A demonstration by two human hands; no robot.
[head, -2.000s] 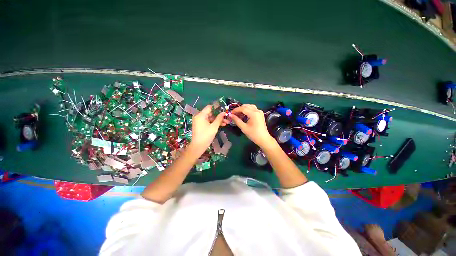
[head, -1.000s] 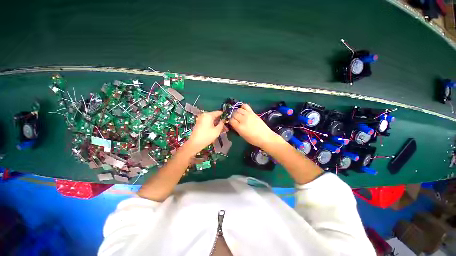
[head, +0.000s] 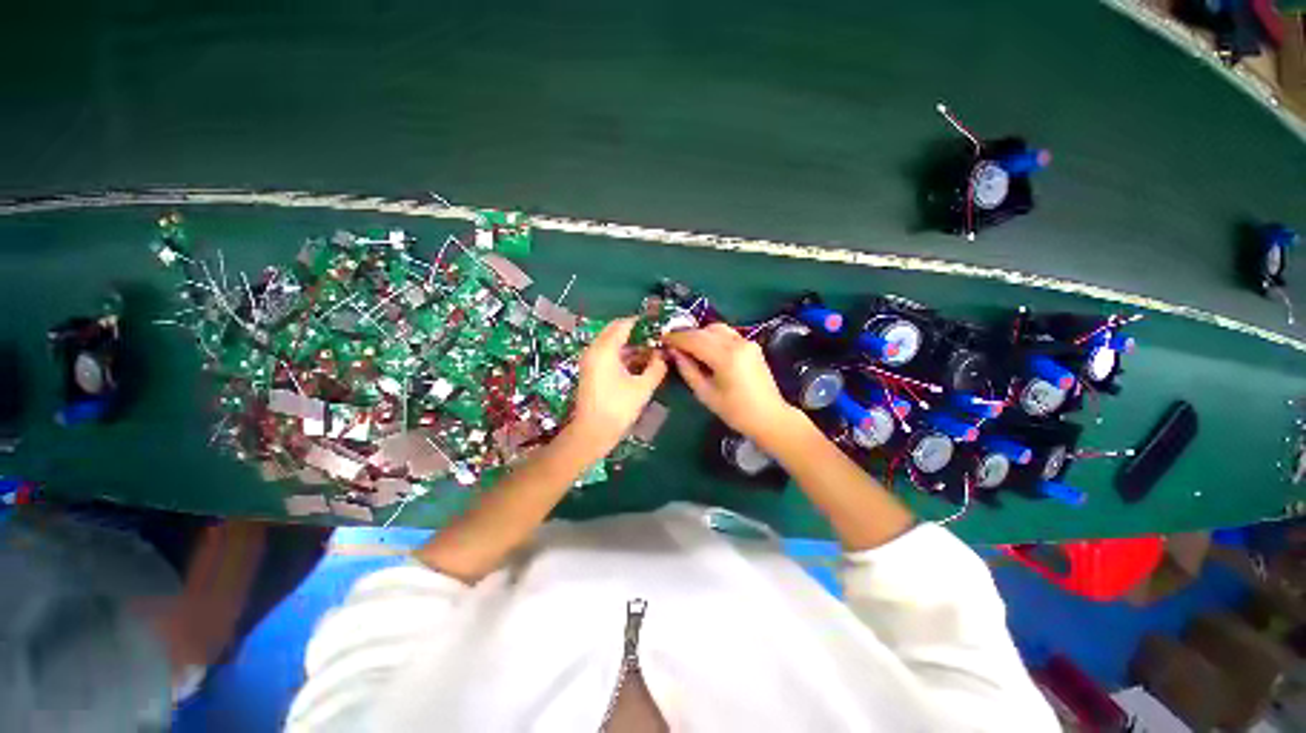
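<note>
My left hand (head: 619,380) holds a small circuit board (head: 647,327) between thumb and fingers, in front of me. My right hand (head: 721,370) is beside it, its fingertips pinching thin lead wires at the board's edge. A black unit with a silver disc (head: 679,318) lies just beyond the fingertips, partly hidden. A tangled heap of green circuit boards (head: 416,344) lies to the left. Several black units with silver discs and blue cylinders (head: 932,453) stand close together to the right. The wire plug is too small to make out.
A pale rail (head: 802,254) divides the green surface. Beyond it, a black unit (head: 988,183) and another at far right (head: 1272,258) lie on the belt. A black oblong object (head: 1157,451) lies at right, a unit (head: 89,372) at far left. A red stool (head: 1117,567) stands below; a person's grey clothing (head: 79,630) shows lower left.
The units beyond the rail have moved slightly left. My hands have stayed near the same spot, shifting a little, with the board now at the left fingertips. A grey-clothed person has appeared at lower left.
</note>
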